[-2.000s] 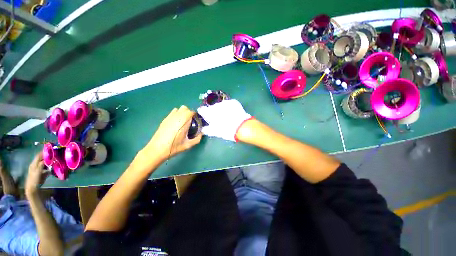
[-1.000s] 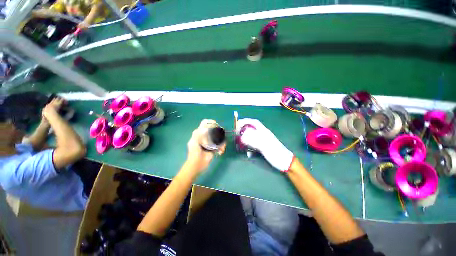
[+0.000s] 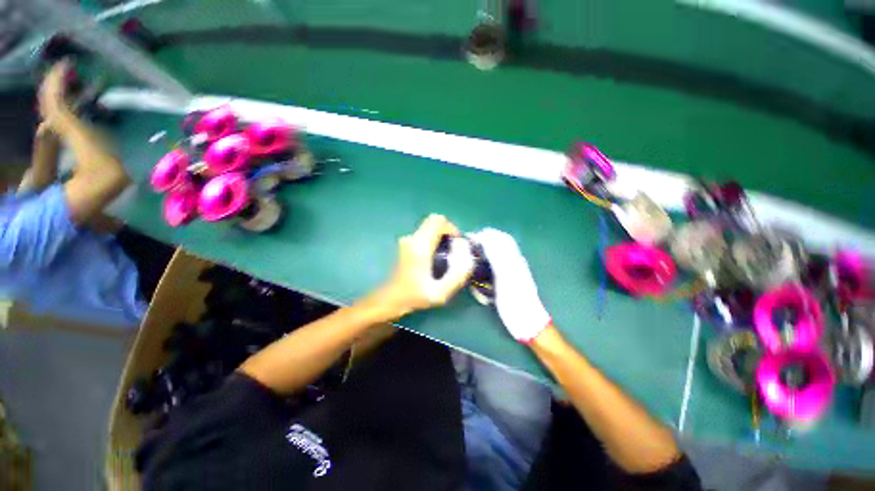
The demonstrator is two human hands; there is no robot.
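Observation:
My bare left hand (image 3: 422,264) is closed around a black housing (image 3: 443,257), low over the bench in front of me. My right hand (image 3: 508,283), in a white glove with a red cuff edge, holds a small dark wired core (image 3: 482,278) against the housing's right side. The two hands meet, and the fingers hide most of both parts. Blur hides how the parts fit together.
Joined magenta units (image 3: 224,196) are grouped at the left. Magenta cups (image 3: 794,382) and grey rings (image 3: 737,360) are piled at the right. A carton (image 3: 144,355) of black parts is beside my lap. A coworker's blue sleeve (image 3: 72,230) shows at the left. A ring (image 3: 485,46) lies on the conveyor.
My left hand has moved right with the black housing, and my hands have come together. The housing has turned from upright to tilted. The view has shifted slightly.

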